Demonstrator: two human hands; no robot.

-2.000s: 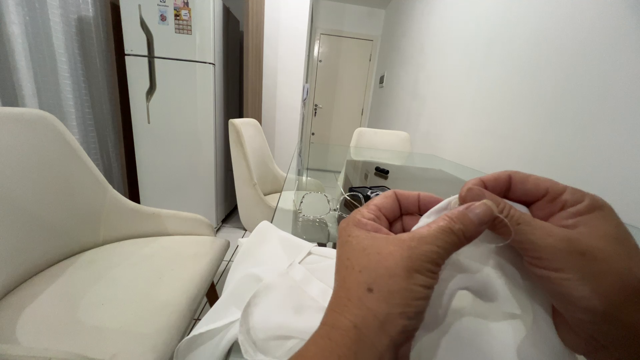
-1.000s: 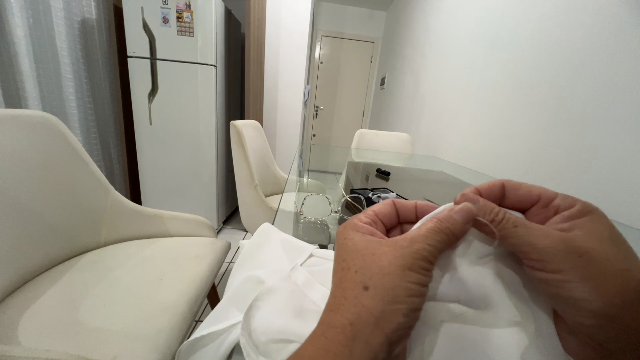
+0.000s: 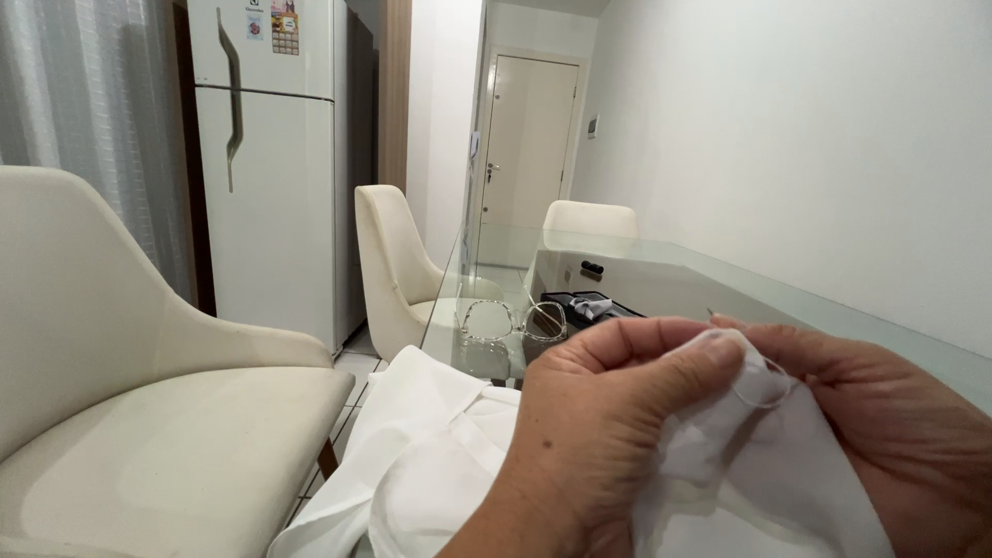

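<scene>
My left hand [image 3: 612, 411] pinches the top edge of a white fabric [image 3: 759, 480] between thumb and fingers. Close against it, my right hand [image 3: 876, 411] has its fingertips behind the same edge, where a thin pointed tip, perhaps a needle [image 3: 711, 313], sticks up. A loop of white thread [image 3: 779, 403] hangs in front of the fabric between the hands. The rest of the cloth is bunched at lower centre and hangs below both hands. How the right fingers grip the needle is partly hidden.
Eyeglasses with a patterned frame [image 3: 515, 322] rest on the glass table [image 3: 666, 271], beside an open dark case [image 3: 562, 298] with a grey cloth [image 3: 593, 308]. A small black object [image 3: 592, 267] lies farther back. Cream chairs [image 3: 155, 434] stand at left and around the table; a refrigerator [image 3: 271, 194] is behind.
The right hand's fingertips have shifted behind the fabric edge, and the pointed tip now shows above them. The left hand keeps its pinch on the fabric.
</scene>
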